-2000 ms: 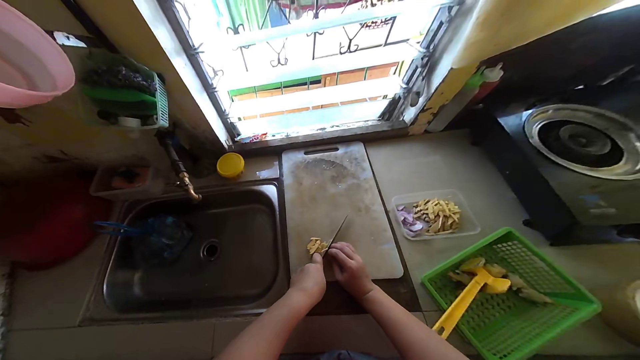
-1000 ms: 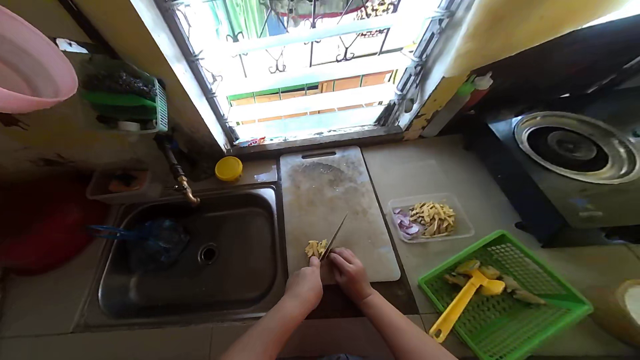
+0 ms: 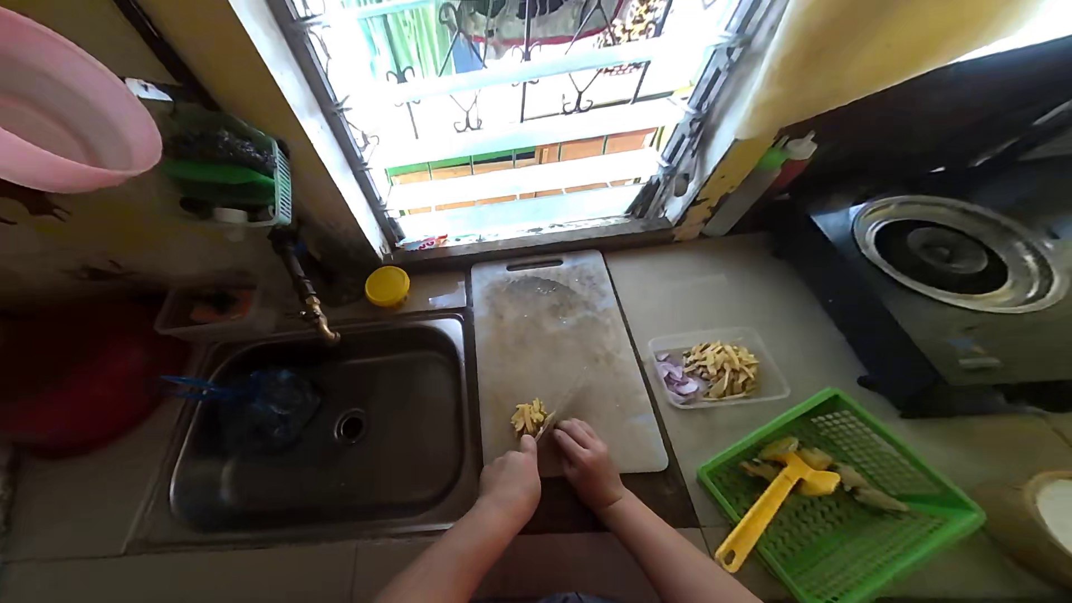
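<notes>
On the worn cutting board (image 3: 557,335), near its lower edge, lies a small pile of pale yellow cut strips, perhaps ginger (image 3: 529,416). My left hand (image 3: 511,484) is closed around a knife (image 3: 546,425), whose handle it hides; the thin, blurred blade slants up and right, just right of the pile. Beside the blade, my right hand (image 3: 588,459) rests on the board with its fingers bent. Whether a piece is under those fingertips is hidden. A clear plastic container (image 3: 762,400) right of the board holds more strips (image 3: 724,368) and sliced purple shallot or onion (image 3: 680,381).
A steel sink (image 3: 402,494) with a blue plastic bag (image 3: 272,406) is on the left, below a brass faucet (image 3: 318,322). A green basket (image 3: 863,553) at lower right holds knobby pieces and a yellow peeler (image 3: 770,507). Behind are a yellow lid (image 3: 387,286), the window and a gas stove (image 3: 946,260).
</notes>
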